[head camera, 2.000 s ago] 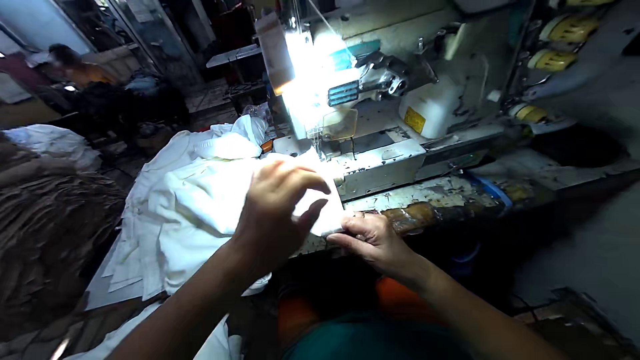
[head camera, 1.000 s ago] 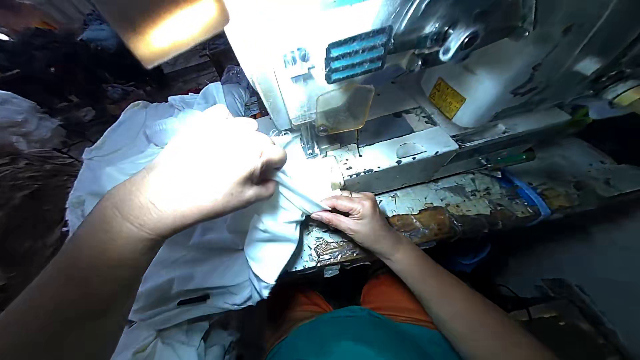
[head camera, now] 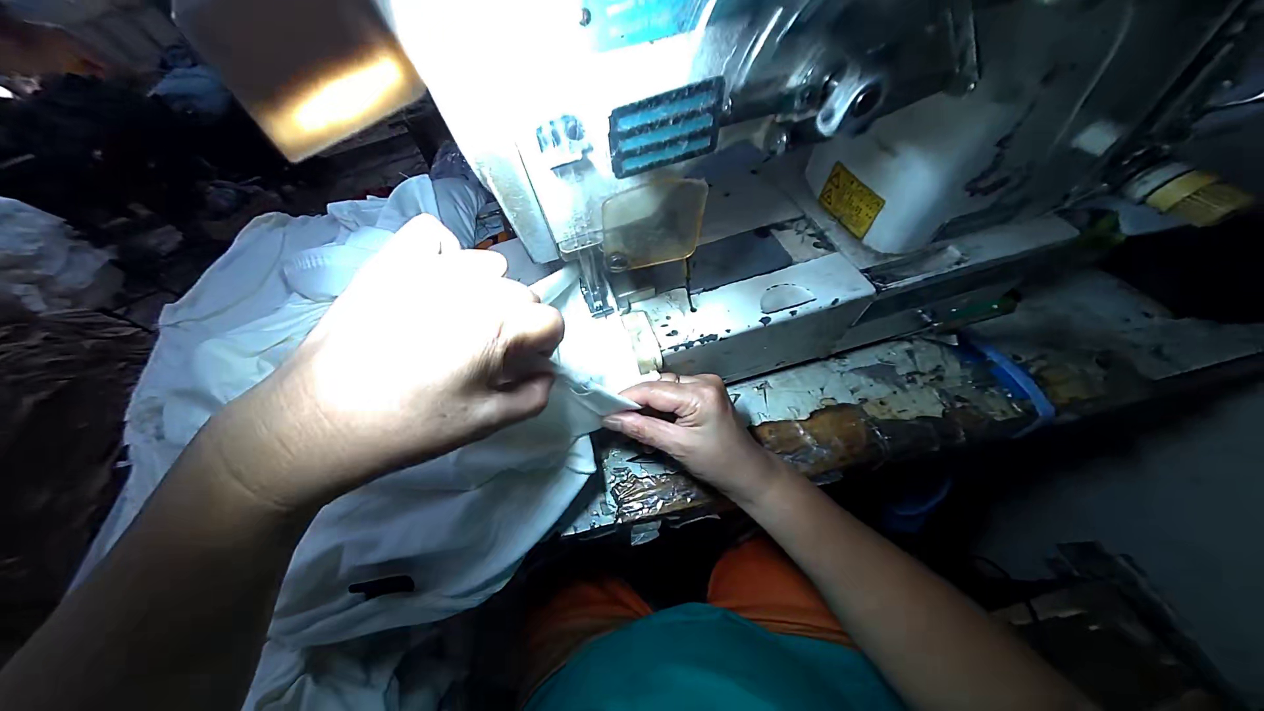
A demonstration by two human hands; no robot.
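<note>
White cloth lies bunched at the left of an industrial sewing machine, and part of it runs under the presser foot. My left hand, brightly lit, is curled on the cloth just left of the needle area, with its fingertips partly hidden. Between thumb and fingers, my right hand pinches the edge of the cloth in front of the machine bed. A clear yellowish guard is beside the needle bar.
A lamp shade hangs at the upper left. The worn table edge has peeling covering, with a blue strap at its right. Brown material and a white heap are at the far left.
The view has come much closer to the machine since two seconds ago. My left hand was more open over the cloth then; now its fingers are curled. My right hand keeps its pinch on the cloth.
</note>
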